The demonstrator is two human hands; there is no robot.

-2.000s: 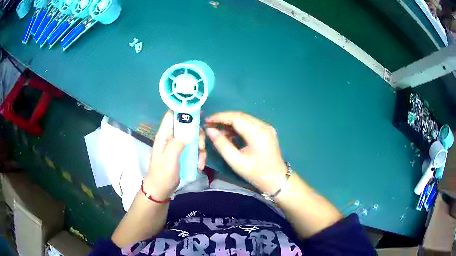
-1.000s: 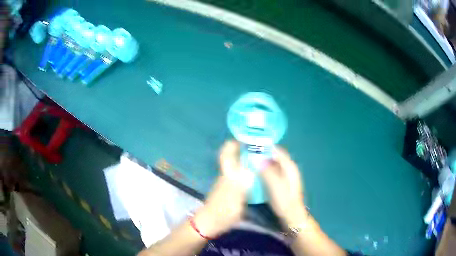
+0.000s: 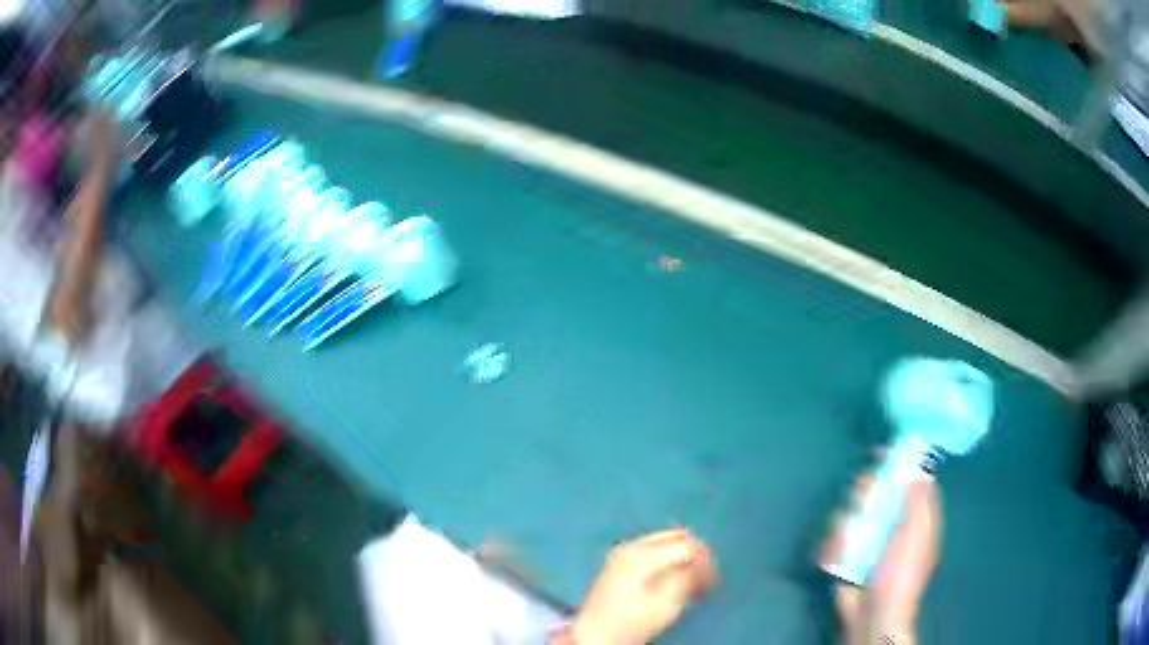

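The light-blue handheld fan (image 3: 939,406) is over the right part of the green bench, its head pointing up and its handle slanting down to the left. My right hand (image 3: 897,548) is shut on its handle. My left hand (image 3: 645,582) is apart from the fan, at the bench's near edge, with fingers curled; blur hides whether anything is in it. A row of open fan units (image 3: 321,246) with bright blue strips lies at the left of the bench. The frame is blurred.
Small pale-blue parts (image 3: 486,363) lie mid-bench. A pale edge rail (image 3: 706,209) borders the dark green conveyor belt (image 3: 655,126). A red stool (image 3: 208,435) and white sheet (image 3: 435,586) are at lower left. A person's arm (image 3: 83,239) shows at left. A black tray (image 3: 1119,441) is at the right edge.
The fan has moved right, now in my right hand alone. My left hand has let go of it. The view has swung, showing more of the left side and the belt.
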